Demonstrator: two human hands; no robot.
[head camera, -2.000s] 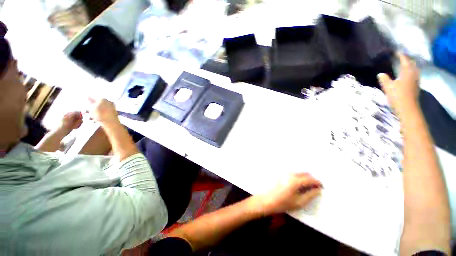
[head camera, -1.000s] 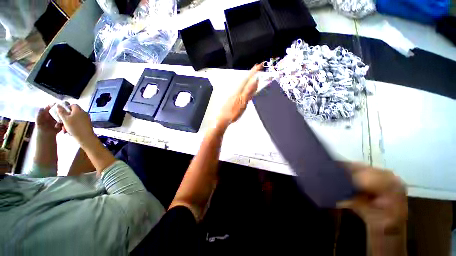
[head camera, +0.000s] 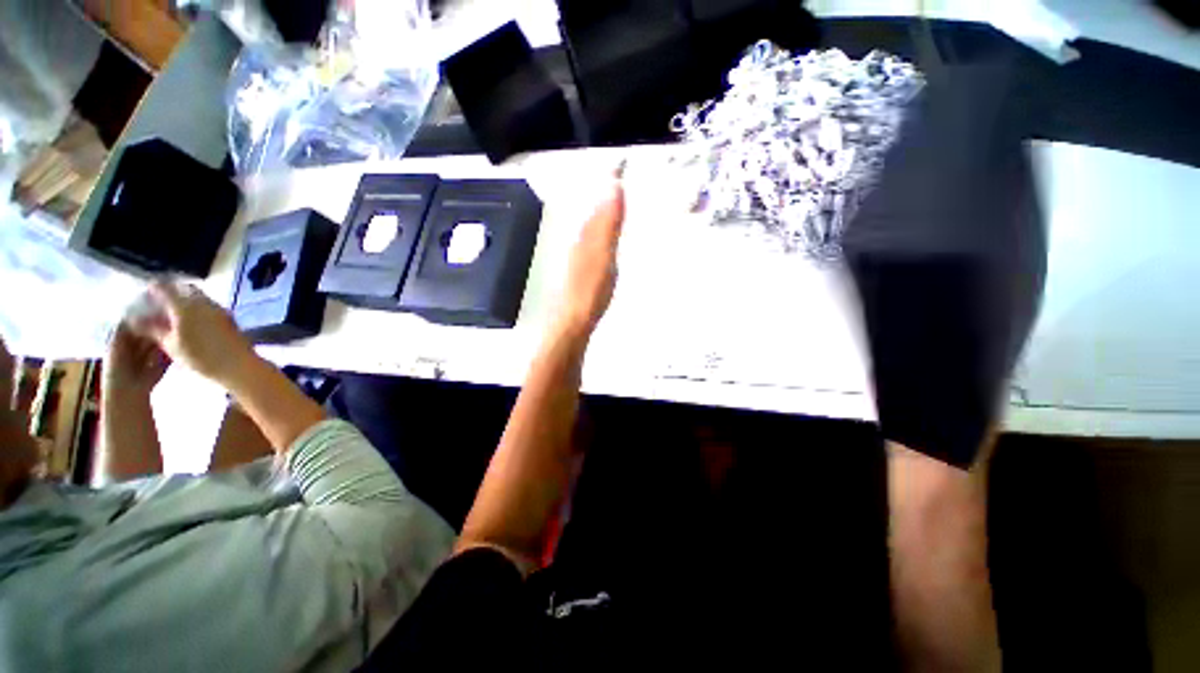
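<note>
A black box (head camera: 941, 263), blurred, is raised over the table at the right, partly in front of the cable pile. My right hand (head camera: 937, 471) holds it from below; the fingers are hidden behind the box and mainly the wrist shows. My left hand (head camera: 599, 256) is held edge-on above the table, fingers stretched out, with nothing visible in it. It is between the cable pile (head camera: 803, 138) and a black insert tray with a white device (head camera: 467, 256). A second such tray (head camera: 375, 243) stands against the first.
An empty black insert (head camera: 279, 274) stands left of the trays. Open black boxes (head camera: 507, 92) stand at the back. Clear plastic bags (head camera: 329, 99) and a black box (head camera: 165, 210) are at the left. A person in a grey-green shirt (head camera: 224, 552) sits at the left, hands together.
The black box in my right hand has moved right and been turned more upright. My left hand has moved slightly left and down, away from the cable pile. The view has shifted a little.
</note>
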